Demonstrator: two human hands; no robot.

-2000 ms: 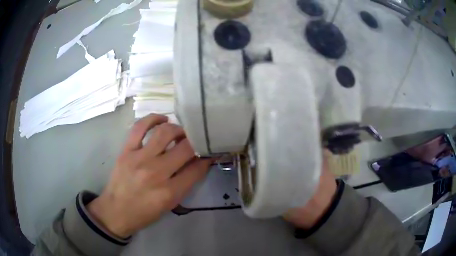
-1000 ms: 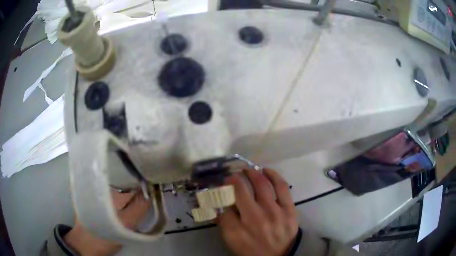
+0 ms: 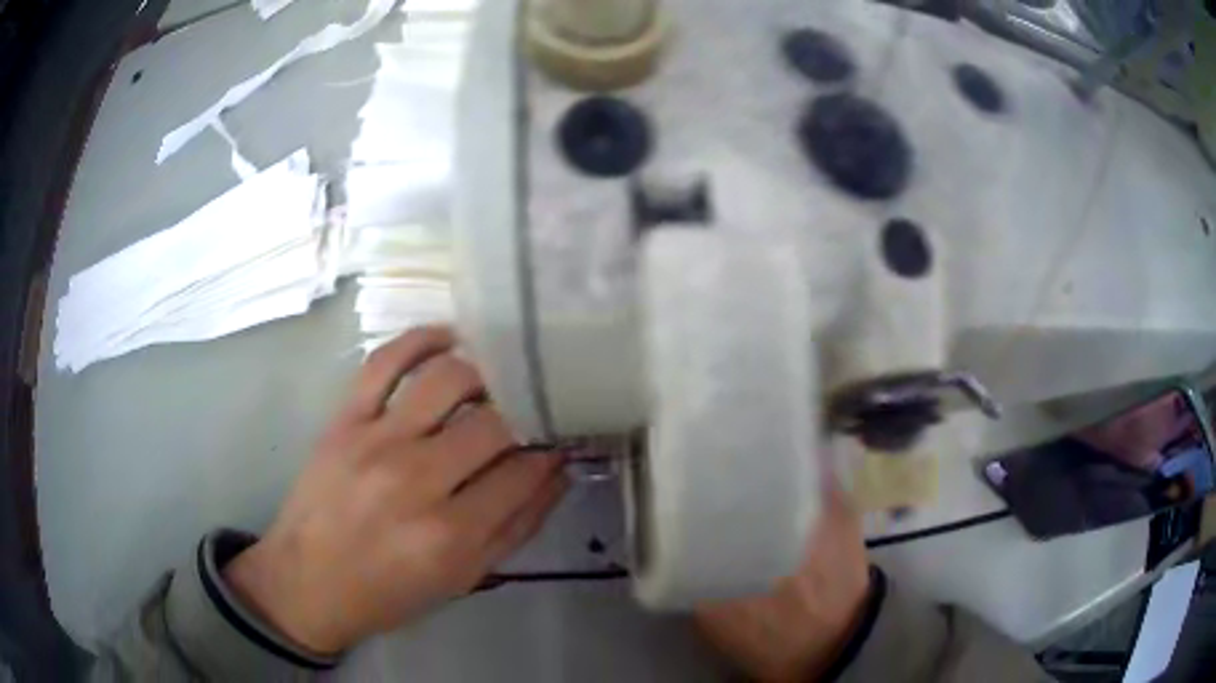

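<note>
The off-white sewing machine head fills the middle, slightly blurred. A thick off-white guard stands at its front. My left hand lies palm down left of the needle area, fingers bent and fingertips at the machine's edge by the shiny plate. Whether it holds a piece is hidden. My right hand is partly behind the guard; its fingers are hidden. White cut strips lie in a fanned bundle at left and in a larger pile behind my left hand.
A narrow loose white strip lies at upper left. A cream ribbed block and a metal lever are right of the guard. A dark smartphone lies at right, with a white paper below it.
The view swung right, then back left. My right hand was beside the cream ribbed block a second ago and now is partly behind the guard. My left hand stays near the needle area.
</note>
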